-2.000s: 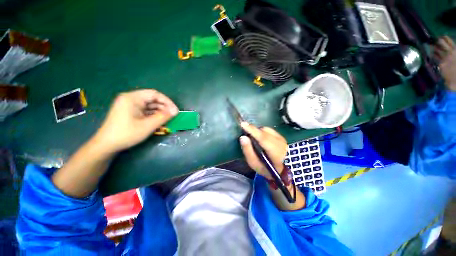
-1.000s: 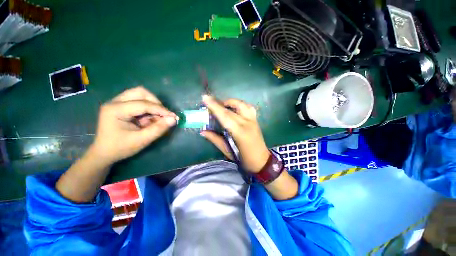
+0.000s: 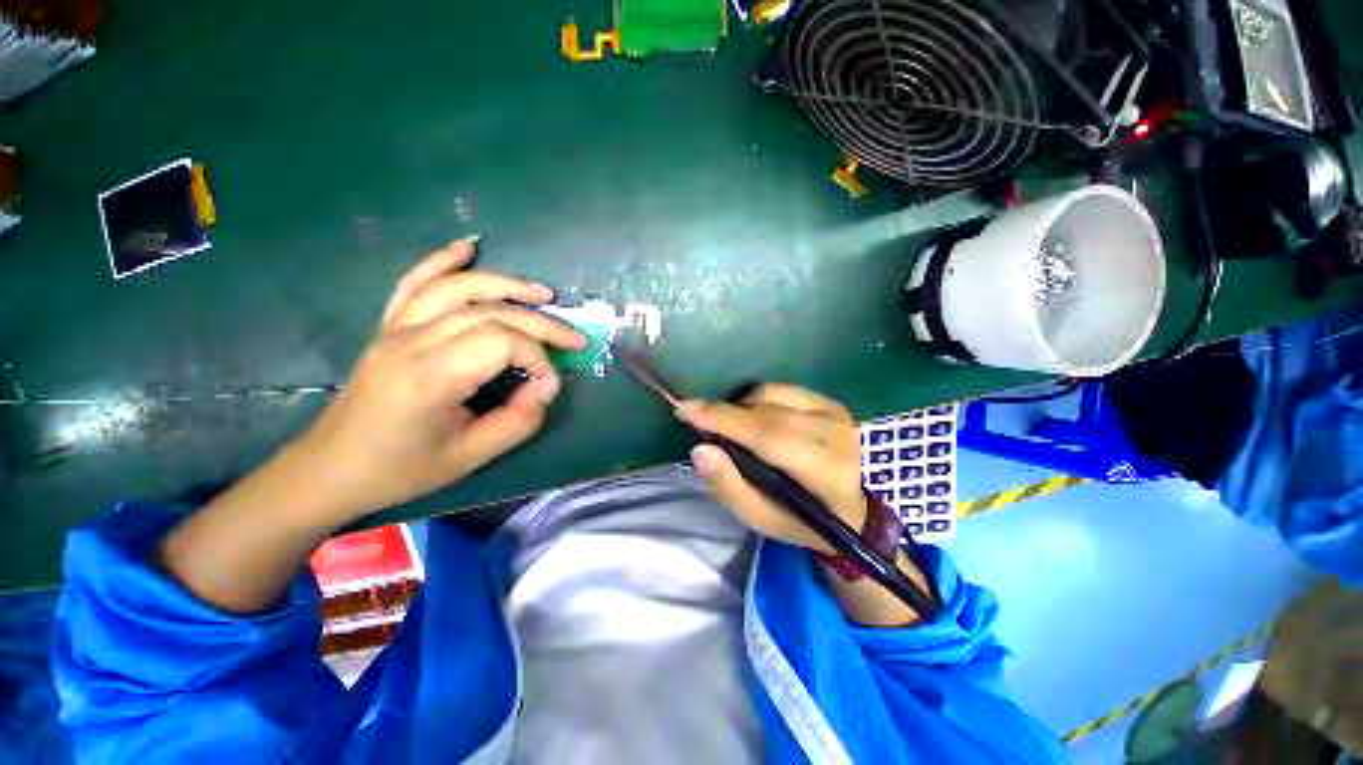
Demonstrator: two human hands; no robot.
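A small green circuit board (image 3: 586, 341) lies on the mat near the front edge, partly hidden under my left fingers. Its hooked flex strip (image 3: 640, 317) looks white in the glare and points right. My left hand (image 3: 464, 351) rests over the board's left side, fingers on it; a dark piece shows between thumb and fingers. My right hand (image 3: 785, 466) holds a black soldering iron (image 3: 807, 508) like a pen, its thin tip at or just beside the board's right end; contact cannot be told.
A loose LCD module (image 3: 156, 218) lies left, module stacks (image 3: 42, 42) far left. Another green board (image 3: 670, 24) lies at the back beside a fan (image 3: 909, 90). A white cup (image 3: 1079, 281) stands right, a dark station (image 3: 1271, 60) beyond. A blue sleeve (image 3: 1300, 434) shows far right.
The board now shows its flex strip on the right. My left fingers have spread over the board. My right hand has moved back right of it, with the iron's tip at its right end. The view has shifted.
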